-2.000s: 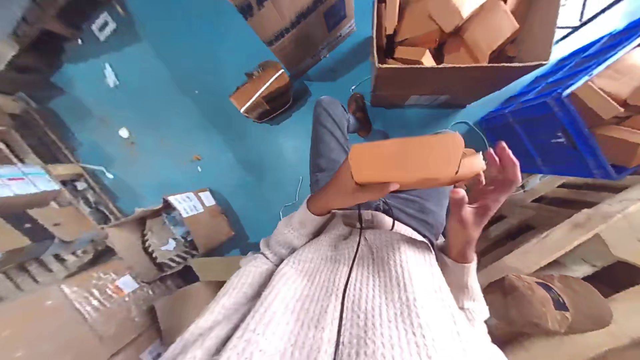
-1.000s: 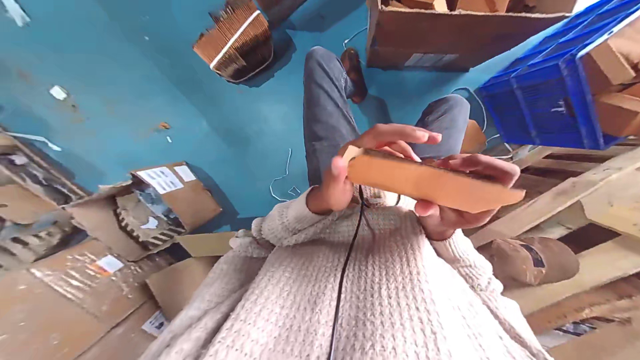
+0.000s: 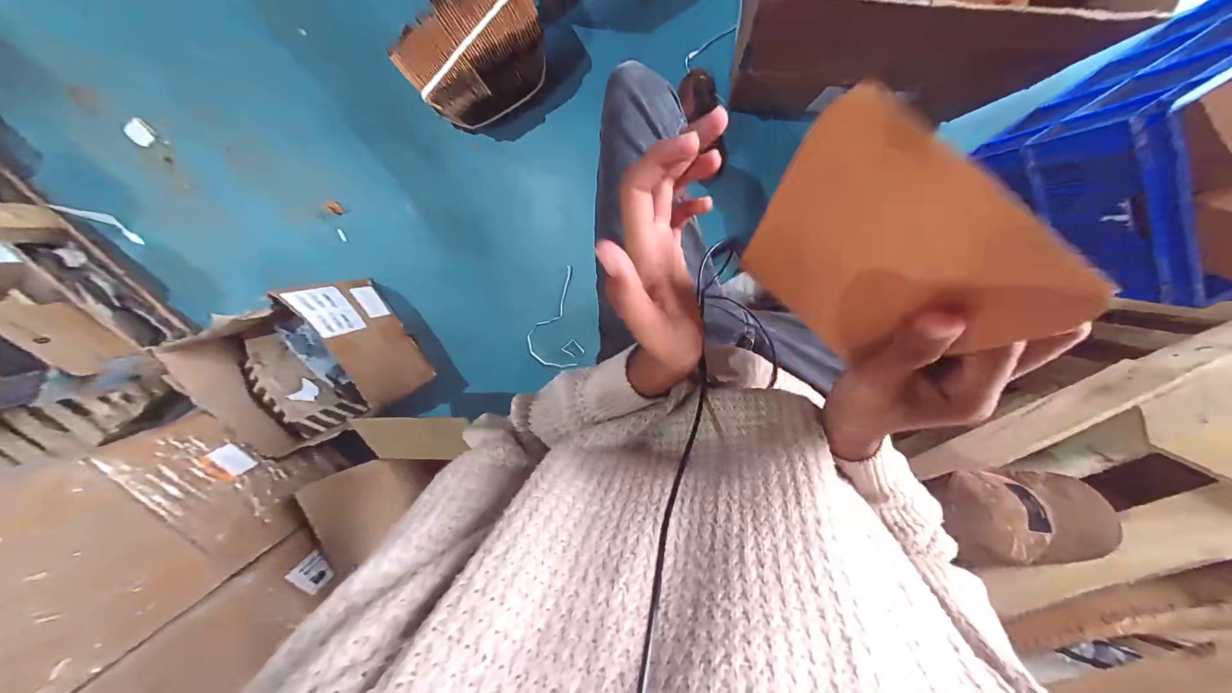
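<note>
My right hand (image 3: 924,375) grips the lower edge of a flat piece of orange-brown cardboard (image 3: 895,221), probably a folded small box. The piece is tilted, with its broad face toward the camera and its far corner blurred. To its left my left hand (image 3: 659,260) is raised above my leg, palm turned inward and fingers apart, with nothing in it. A thin black cable (image 3: 674,481) runs down the front of the knitted sweater, with loops between my two hands.
A strapped bundle of cardboard pieces (image 3: 472,63) lies on the blue floor. A large carton (image 3: 847,58) and a blue plastic crate (image 3: 1088,192) stand at the upper right. A brown cap (image 3: 1025,515) rests on a wooden pallet (image 3: 1088,395). Opened cartons (image 3: 385,356) lie at left.
A second ago both hands were on the cardboard piece. My left hand has let go, and my right hand now holds the piece farther right with its broad face showing.
</note>
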